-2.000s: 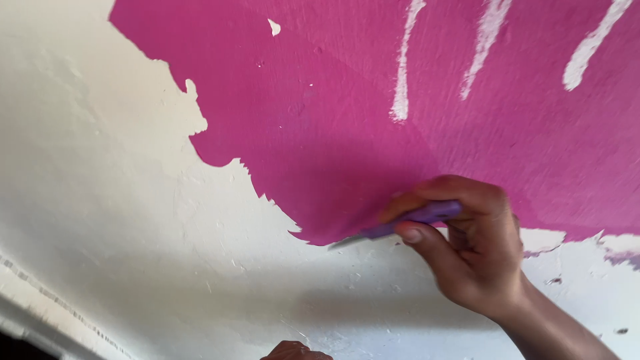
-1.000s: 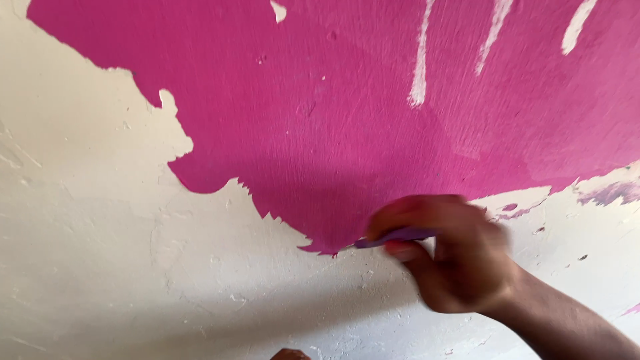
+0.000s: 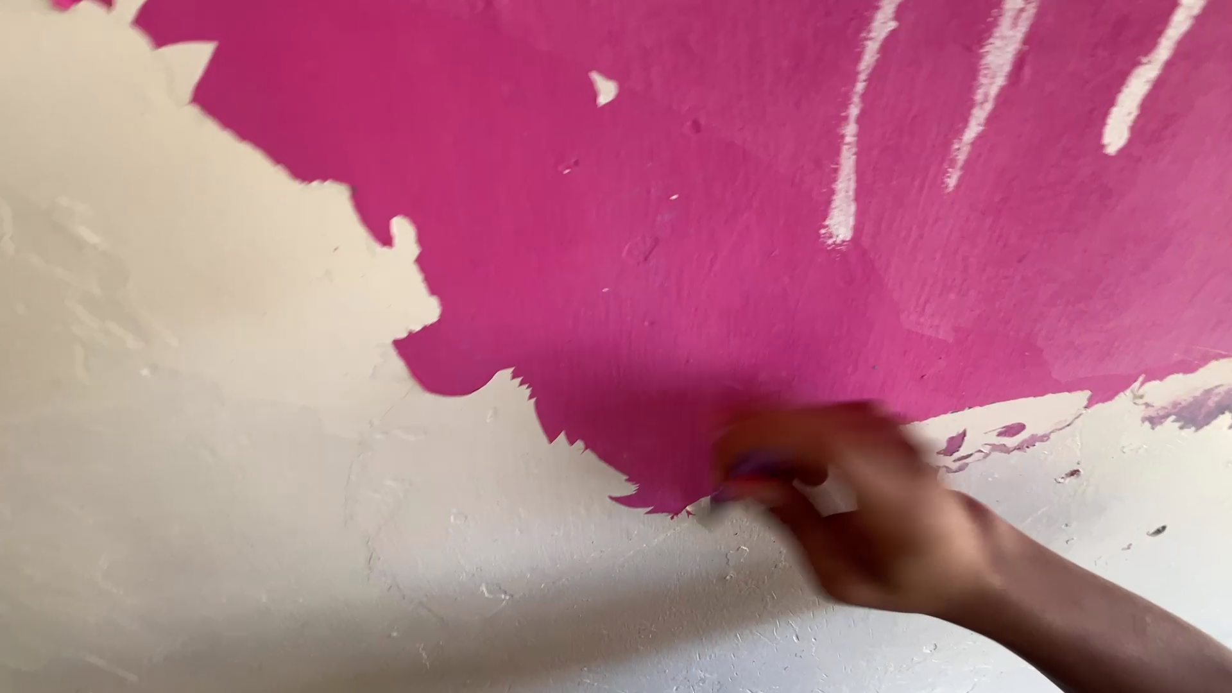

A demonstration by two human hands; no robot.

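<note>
My right hand (image 3: 857,510), blurred, grips a small purple-handled scraping tool (image 3: 746,478) between thumb and fingers. Its tip is at the ragged lower edge of the magenta paint (image 3: 616,289), where the pale wall surface (image 3: 241,500) begins. The exact shape of the blade cannot be made out, and most of the handle is hidden in the fingers. My left hand is out of the frame.
White streaks (image 3: 847,144) run down the upper right of the magenta paint, with a small pale chip mark (image 3: 603,89) left of them. At right, purple remnants (image 3: 1011,430) and small pits mark the pale surface. A broad shadow falls across the lower wall.
The fingertip or knuckle part seen at the bottom edge in both earlier frames is out of view. My right hand still holds the purple tool near the paint's lower edge.
</note>
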